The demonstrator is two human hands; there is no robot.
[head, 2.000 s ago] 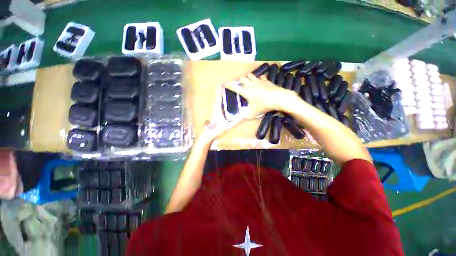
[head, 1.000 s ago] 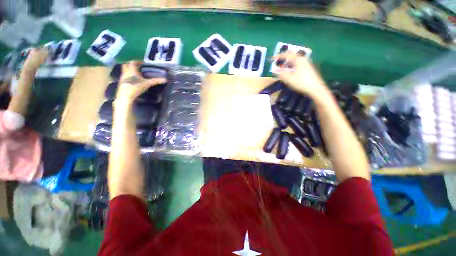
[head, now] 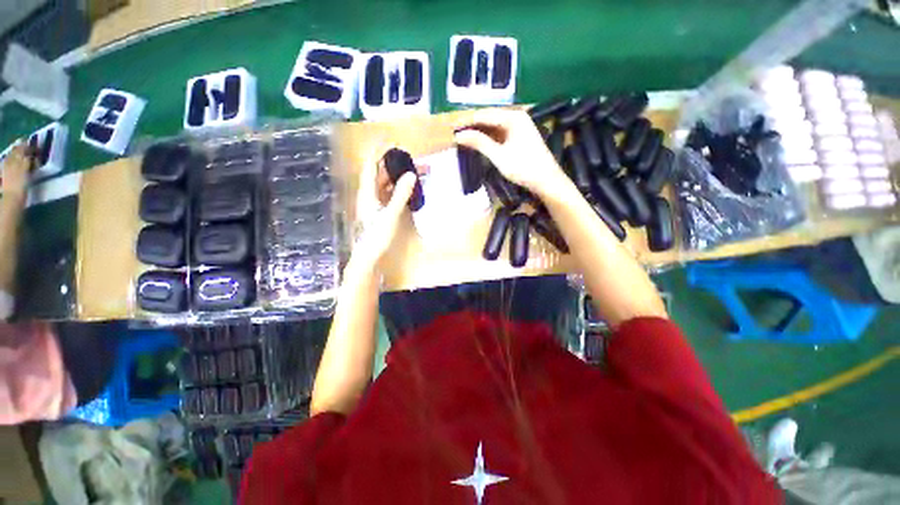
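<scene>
A white packing insert (head: 449, 202) lies on the tan board between my hands. My left hand (head: 380, 212) holds a black unit (head: 401, 170) at the insert's left side. My right hand (head: 515, 148) holds a black oblong unit (head: 471, 170) upright at the insert's right side. A loose pile of black oblong units (head: 630, 197) lies right of and partly under my right forearm. A clear blister tray (head: 301, 212) with wide black rounded units (head: 225, 245) in its left columns lies left of my left hand; its top pocket in the second column looks empty.
Filled white inserts (head: 482, 69) stand in a row on the green surface beyond the board. A clear bag (head: 740, 212) of small black pieces and pale pink-white pieces (head: 839, 138) lie at right. Blue stools (head: 780, 301) and stacked filled trays (head: 222, 370) are below. Another person's hand (head: 14, 168) is at far left.
My left hand has come from the blister tray to the insert with a black unit. My right hand has come back from the filled insert on the green surface and now holds an oblong unit.
</scene>
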